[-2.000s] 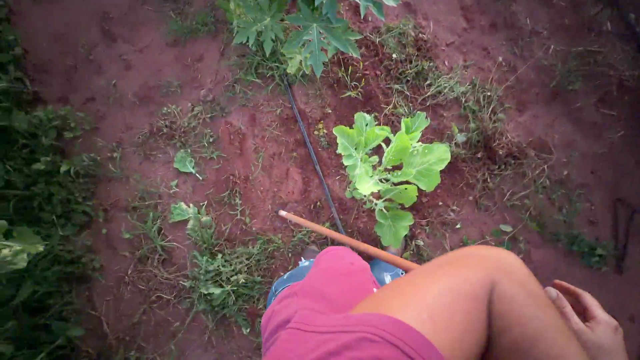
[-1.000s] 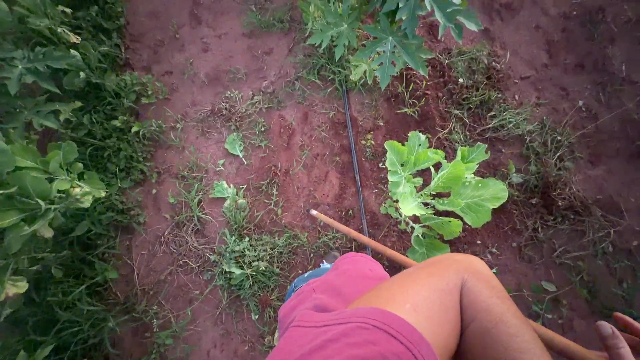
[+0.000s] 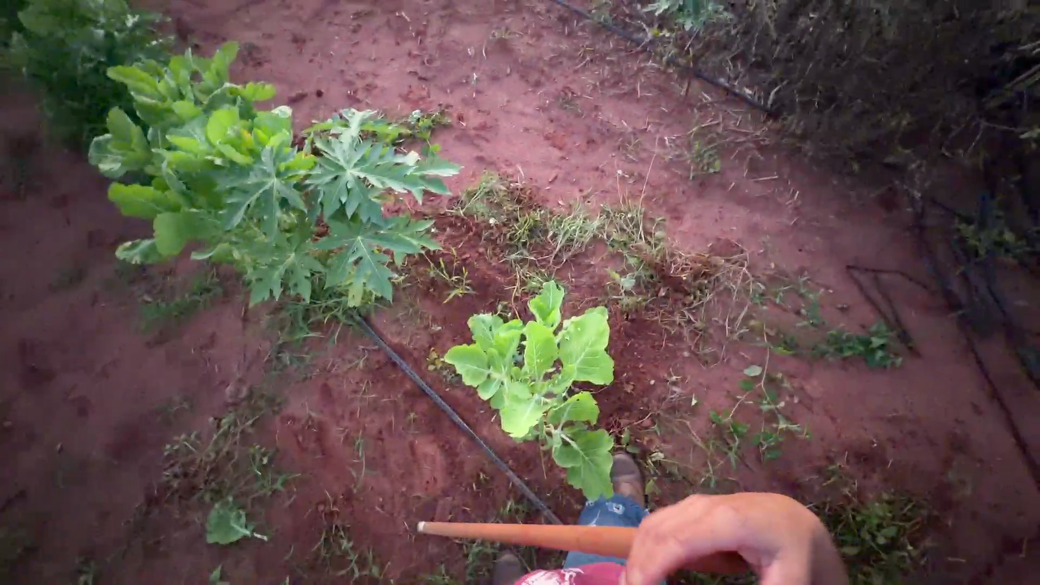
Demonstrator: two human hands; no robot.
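Note:
My right hand (image 3: 731,536) is at the bottom right, its fingers curled over a smooth wooden handle (image 3: 528,535). The handle's narrow, pale end points left, and its other end is hidden beyond my hand. Just above stands a young plant with broad light-green leaves (image 3: 540,357), rooted in red soil; neither hand touches it. A black irrigation hose (image 3: 455,418) runs diagonally on the ground to its left. My left hand is out of view.
A papaya-like plant (image 3: 357,203) with deeply cut leaves grows beside a bushy green plant (image 3: 195,154) at upper left. Uprooted-looking dry weeds (image 3: 601,231) lie behind the young plant. My shoe (image 3: 627,478) is close to its lower leaves. Dark tubing (image 3: 975,317) lies at right.
The view has swung right and up. My right hand, at the lower right edge before, is now nearer the middle on the handle, which lies nearly level instead of slanting. The bent arm has left view.

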